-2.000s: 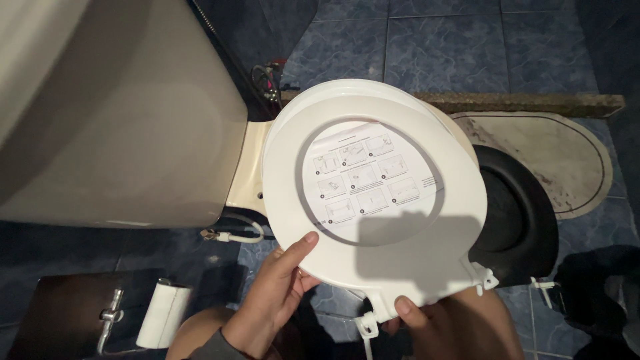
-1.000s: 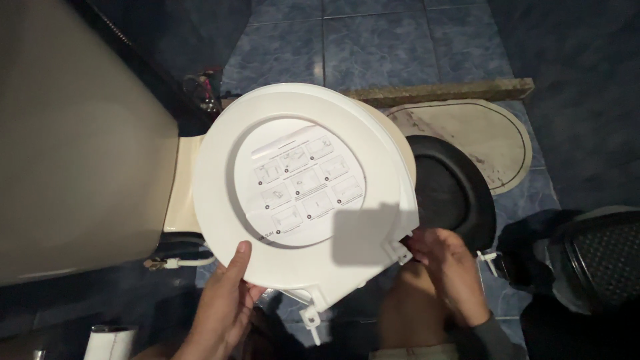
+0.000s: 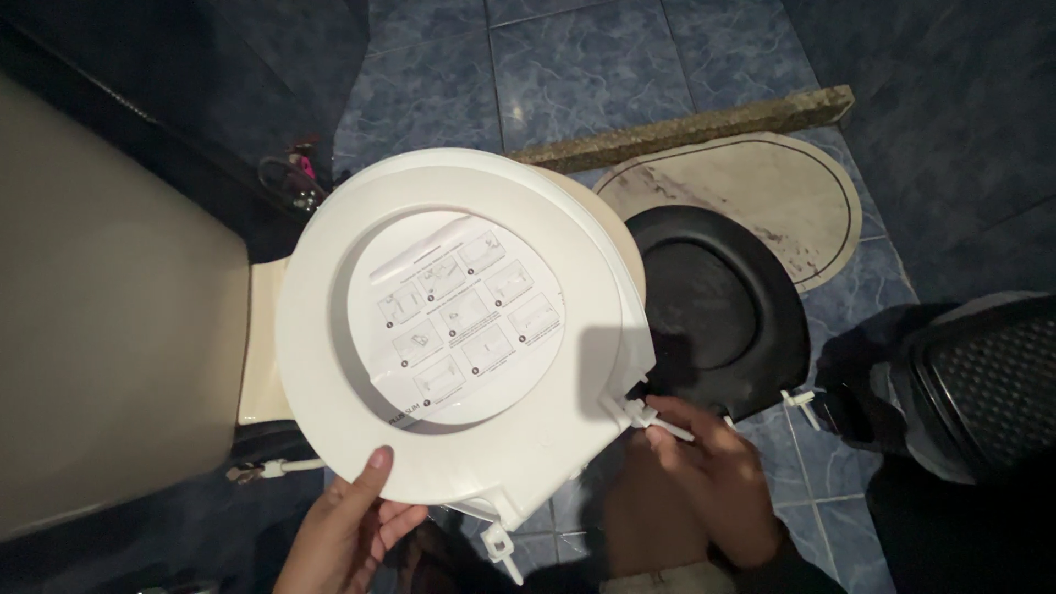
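A white plastic toilet seat (image 3: 528, 462) with its lid is held over the beige toilet bowl (image 3: 627, 239). Through the ring shows a printed instruction sheet (image 3: 454, 318) with small drawings. My left hand (image 3: 355, 524) grips the lower left rim, thumb on top and fingers beneath. The fingers of my right hand (image 3: 714, 478) pinch the white plastic hinge bolt (image 3: 652, 417) at the seat's right corner. A second hinge bolt (image 3: 501, 551) hangs from the lower corner, touched by neither hand.
A black toilet seat (image 3: 767, 330) lies on the blue tiled floor, partly over an oval marbled mat (image 3: 742, 181). Behind runs a stone ledge (image 3: 693, 124). The beige tank (image 3: 115, 313) stands at left, near a hose fitting (image 3: 272, 470). A dark textured bin (image 3: 990, 388) is at right.
My right hand has moved from the seat's lower edge to the hinge bolt at its right corner. That bolt now points outward to the right. My left hand still holds the rim. The view has shifted.
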